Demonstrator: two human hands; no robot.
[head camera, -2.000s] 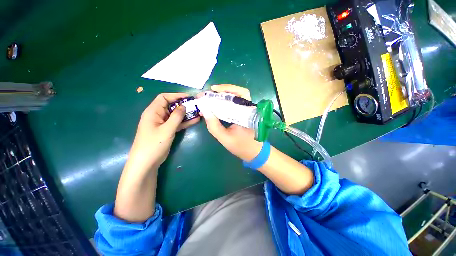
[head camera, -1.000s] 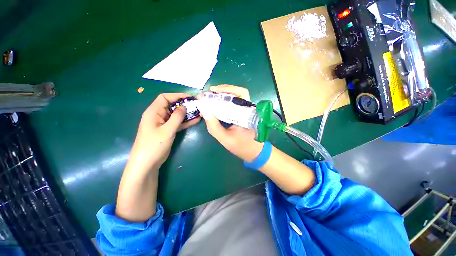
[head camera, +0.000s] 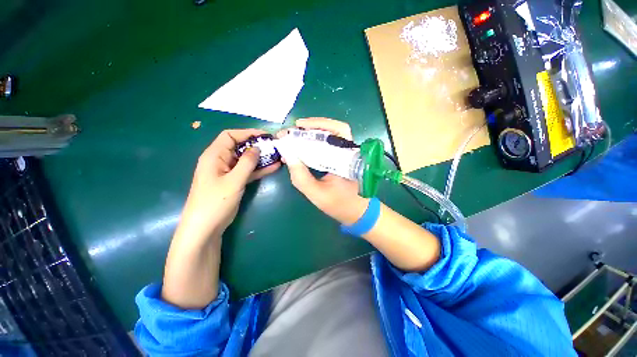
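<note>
My left hand (head camera: 223, 171) holds a small black electronic unit (head camera: 267, 155) with white and silver parts between thumb and fingers, above the green bench. My right hand (head camera: 332, 188) is closed around a fat white dispensing syringe (head camera: 323, 155), its front end pointing left at the unit. The needle tip is too small and bright to make out, so I cannot tell if it touches. A green air cap (head camera: 373, 169) sits at the syringe's rear, with a clear air hose (head camera: 426, 190) running right. A blue band is on my right wrist.
White paper (head camera: 269, 82) lies beyond my hands. A cardboard piece (head camera: 401, 97) with whitish smears is at right, beside the black dispenser controller (head camera: 520, 104). A metal rail (head camera: 35, 134) and black tray (head camera: 35, 237) are at left. Another small unit (head camera: 7, 86) lies at the far left.
The small unit at the far left has shifted left toward the picture's edge, and a dark object now shows at the top edge. Both hands, the held unit and the syringe look nearly unchanged.
</note>
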